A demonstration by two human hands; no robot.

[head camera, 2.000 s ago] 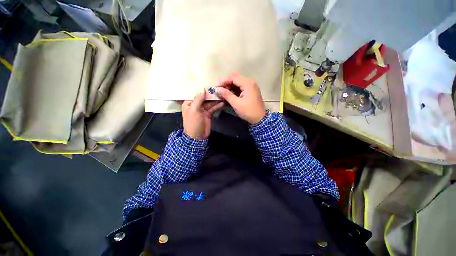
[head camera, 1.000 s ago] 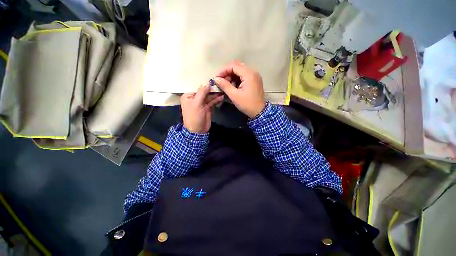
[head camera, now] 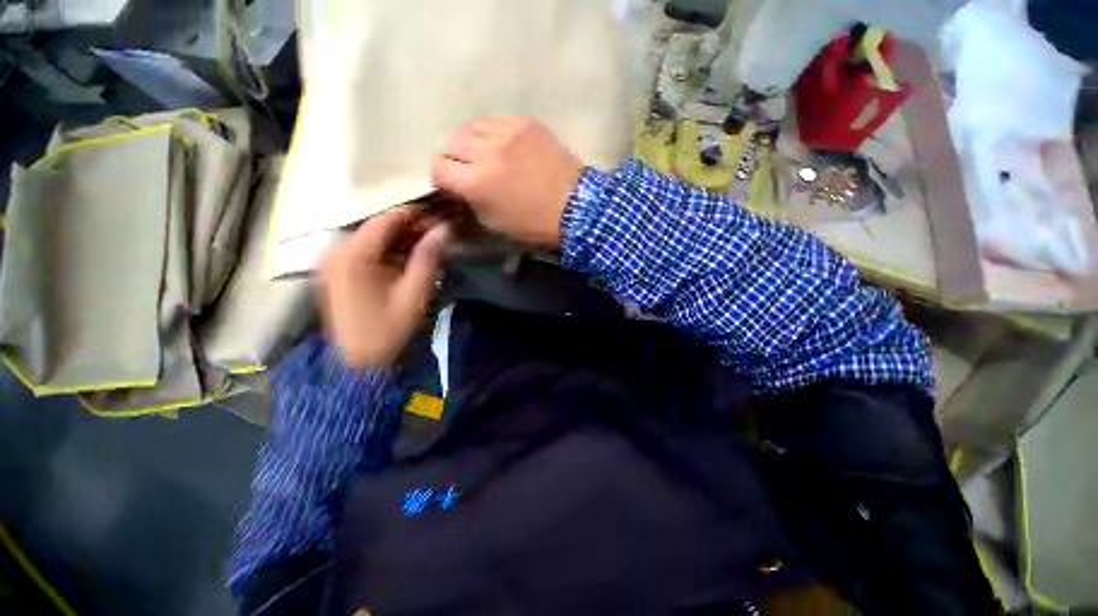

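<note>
A beige bag body [head camera: 446, 84] with yellow edging lies flat in front of me, its hem towards my body. My right hand [head camera: 508, 175] grips the bag's near edge, fingers curled over it. My left hand [head camera: 383, 283] is blurred, just below the hem, with its thumb and fingers apart near the edge. Whether it holds a small part cannot be told. No snap shows; the spot between my hands is dark and partly hidden.
Folded beige bags [head camera: 90, 259] are stacked at the left. At the right, the bench carries a yellow press base [head camera: 692, 154], loose metal parts [head camera: 831, 183], a red box [head camera: 849, 94] and white plastic or cloth [head camera: 1023, 157]. More bags [head camera: 1060, 457] stand at the lower right.
The small dark piece at my fingertips is no longer visible. Both hands have moved left, my right hand now gripping the hem and my left hand lower. The bag is tilted.
</note>
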